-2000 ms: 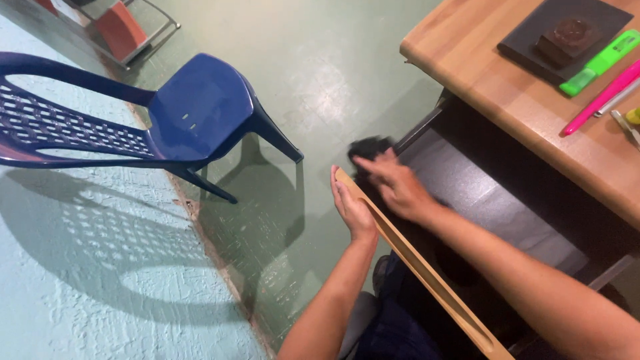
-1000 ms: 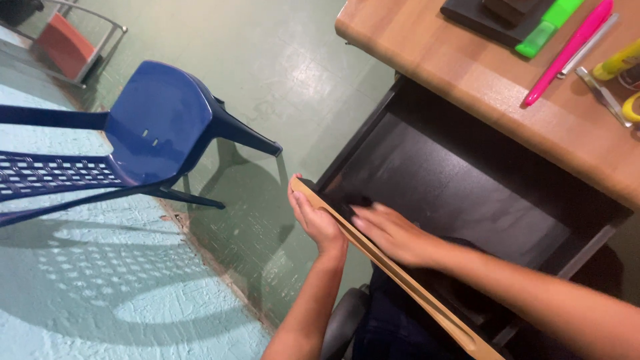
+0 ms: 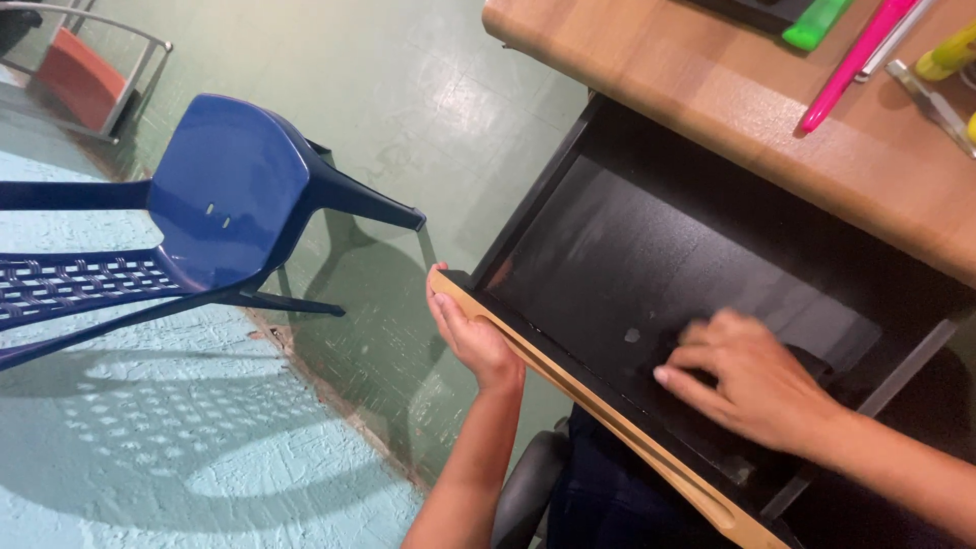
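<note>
My left hand [image 3: 476, 335] grips the far left end of the drawer's wooden front panel [image 3: 595, 408], its fingers curled around the edge. The black drawer [image 3: 610, 252] is pulled out from under the wooden desk [image 3: 686, 91]. Over the drawer's bottom is my right hand [image 3: 732, 374], slightly blurred, with its fingers bent. Whether something dark lies beneath its fingers, I cannot tell. A small pale spot marks the drawer bottom to the left of that hand.
On the desk lie a green highlighter [image 3: 816, 27], a pink pen [image 3: 854, 72], a silver pen [image 3: 896, 38] and yellow-handled items. A blue plastic chair [image 3: 232, 183] stands at left beside the light blue wall [image 3: 229, 457]. A metal-framed object with an orange panel [image 3: 82, 80] is behind it.
My right hand has moved from beside the front panel to over the drawer's bottom. A dark thing near it two seconds ago no longer shows clearly. More of the drawer's inside is visible.
</note>
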